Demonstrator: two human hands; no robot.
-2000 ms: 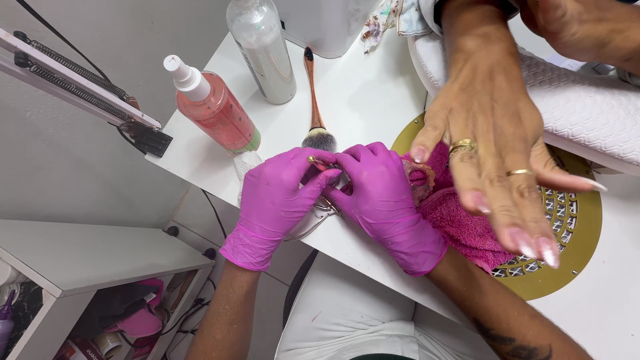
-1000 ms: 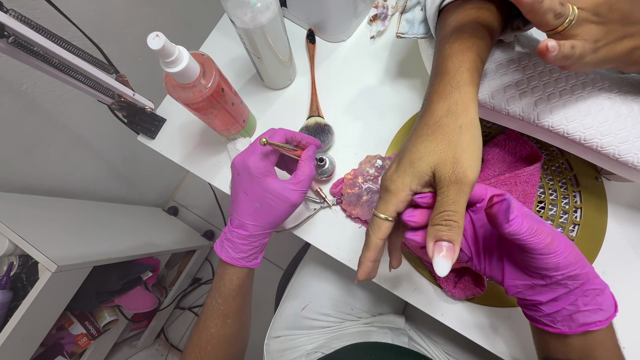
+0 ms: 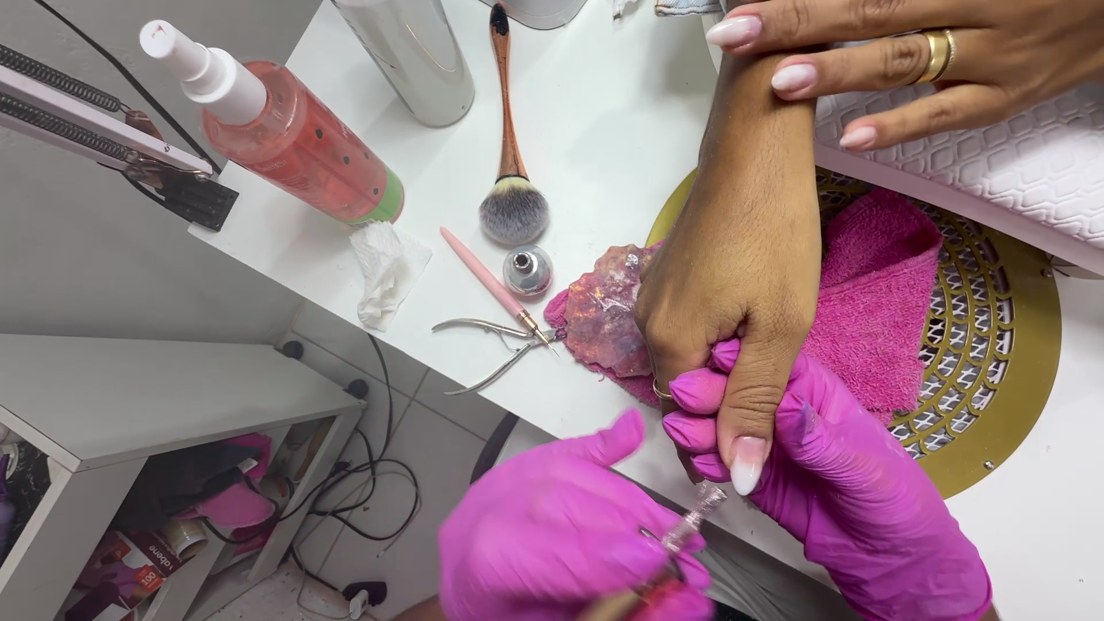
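Observation:
My left hand (image 3: 573, 526), in a pink glove, holds a slim handled tool with a glittery silver section (image 3: 694, 517), partly hidden by blurred fingers; its exact kind I cannot tell. My right hand (image 3: 862, 483), gloved too, grips another person's hand (image 3: 733, 285) around the fingers. That person's thumbnail (image 3: 747, 464) is long with a white tip and lies close to the tool. Left of the held hand are a shimmering scalloped palette (image 3: 608, 310), a small glass bottle (image 3: 527, 271), a pink liner brush (image 3: 483, 274) and metal cuticle nippers (image 3: 500, 358).
A fluffy brush (image 3: 513, 207), a pink spray bottle (image 3: 302, 142), a clear bottle (image 3: 414, 60) and a crumpled tissue (image 3: 385, 272) stand or lie on the white table (image 3: 604, 164). A pink towel (image 3: 871, 302) covers part of a gold vent grille (image 3: 1026, 371). The person's other hand (image 3: 906, 60) rests across their wrist.
My right hand has moved right and taken hold of the person's hand. My left hand has moved away from the small bottle, toward the thumbnail. The other person's second hand has come down onto their wrist.

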